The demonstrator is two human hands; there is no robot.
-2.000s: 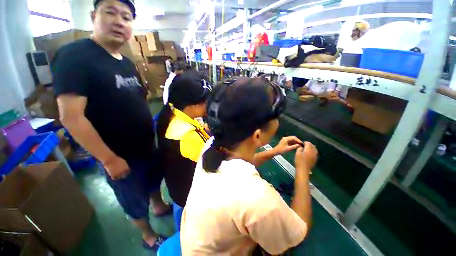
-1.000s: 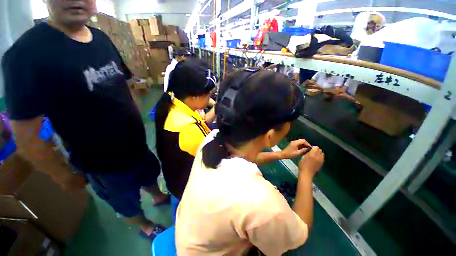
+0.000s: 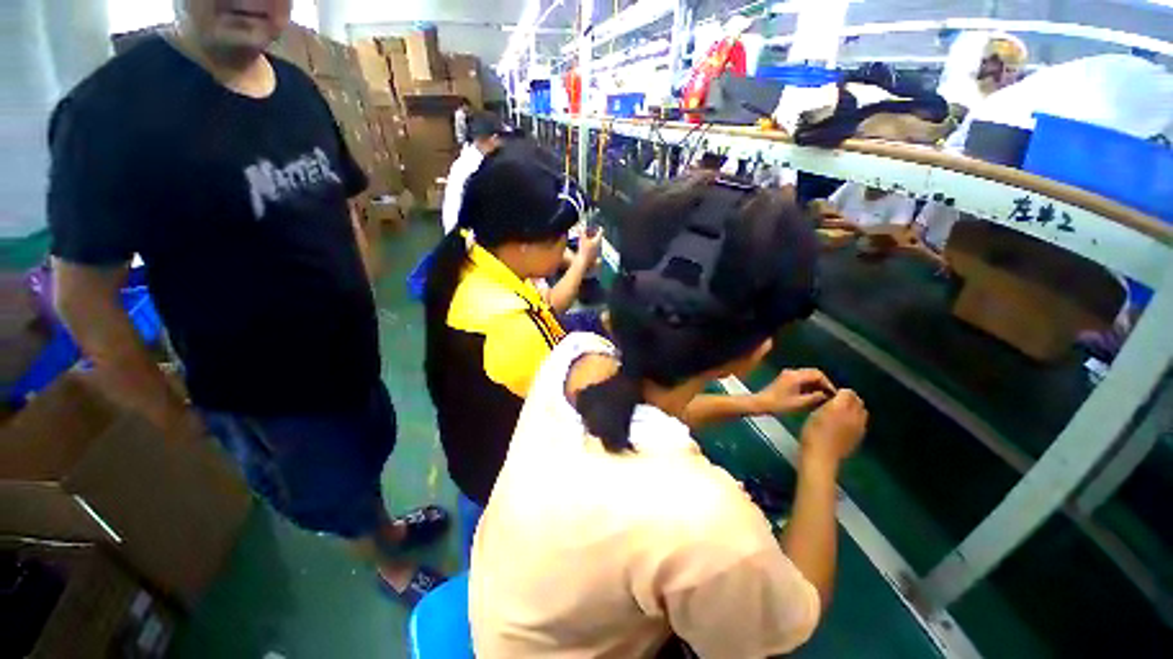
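Neither my left hand nor my right hand is in the picture. Nearest in front of me a seated worker in a pale peach shirt [image 3: 630, 541] holds both hands [image 3: 823, 409] raised near the metal edge rail [image 3: 888, 556]. A small dark piece shows between those fingers, too small to name for sure. A cluster of small black parts [image 3: 769, 494] lies on the green bench top, partly hidden by that worker's arm.
A person in a black T-shirt [image 3: 245, 232] stands at left beside an open carton [image 3: 142, 483]. Another worker in yellow and black [image 3: 495, 328] sits farther along. An upright post [image 3: 1061, 444] rises from the rail. A shelf holds a blue bin [image 3: 1100, 167]. A blue stool [image 3: 441, 621] is below.
The view has shifted, so the seated workers appear farther right. The standing person first appears larger and closer, then slightly farther right. The near worker's hands remain raised together.
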